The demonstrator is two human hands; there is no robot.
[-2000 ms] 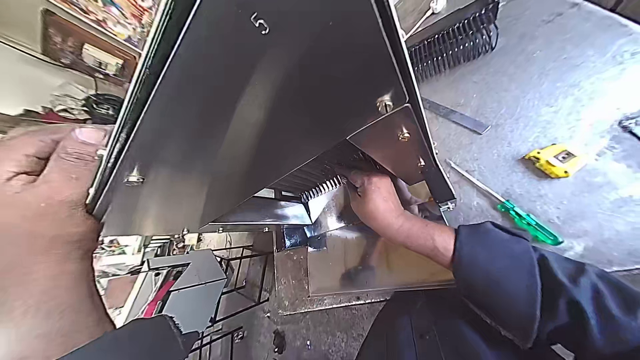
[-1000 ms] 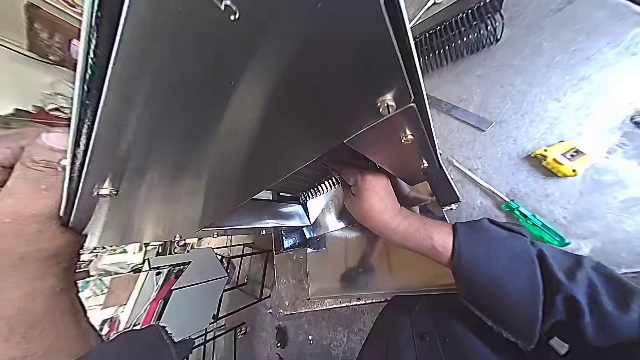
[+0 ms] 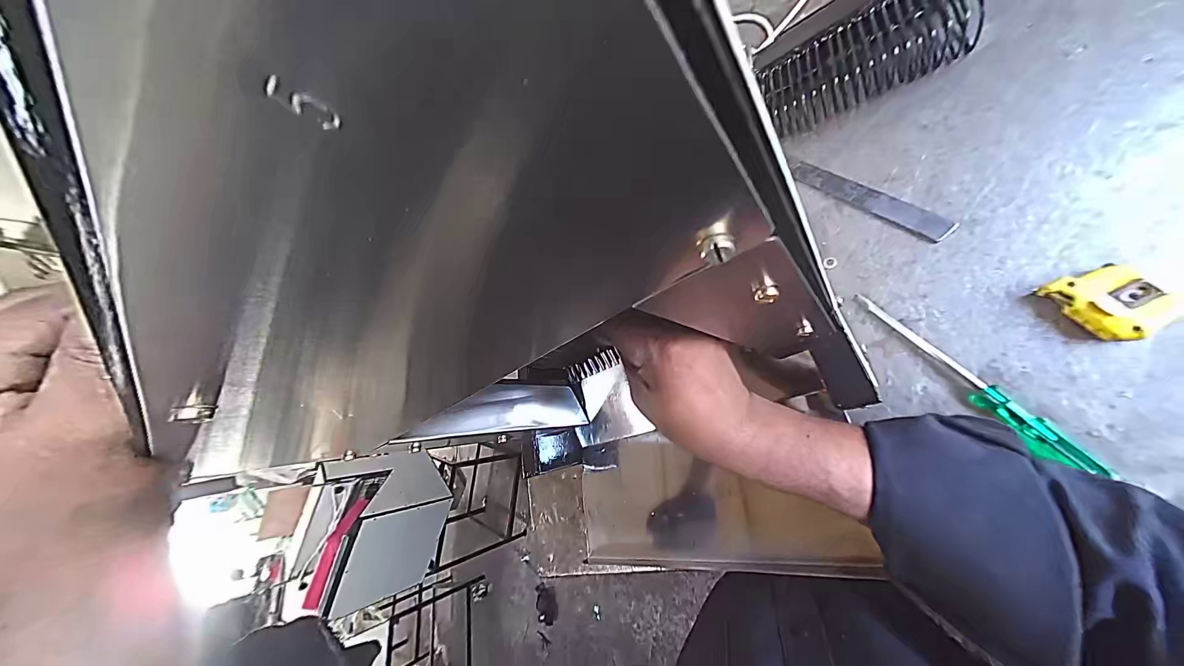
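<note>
A large dark sheet-metal panel [image 3: 416,213] with a chalk-like mark and brass-coloured screws fills the upper left. It is tilted and framed by black edges. My left hand [image 3: 65,453] is at the panel's left edge; its fingers are mostly out of sight, so its grip cannot be made out. My right hand [image 3: 657,361] reaches in under the panel, beside a small metal bracket [image 3: 740,296] with screws. Its fingers are hidden inside. Next to it show a row of metal coils [image 3: 594,363] and a shiny bent sheet-metal piece [image 3: 509,412].
On the grey work surface at right lie a flat metal strip [image 3: 874,202], a green-handled screwdriver [image 3: 1041,425], a yellow tape measure [image 3: 1110,301] and a black coiled spring-like part [image 3: 860,65]. A shiny metal sheet [image 3: 740,518] lies below my right forearm. Black metal frames [image 3: 481,509] stand lower left.
The panel sits closer to the view and reaches further left, and my left hand shows less of its fingers. My right hand stays under the panel beside the bracket.
</note>
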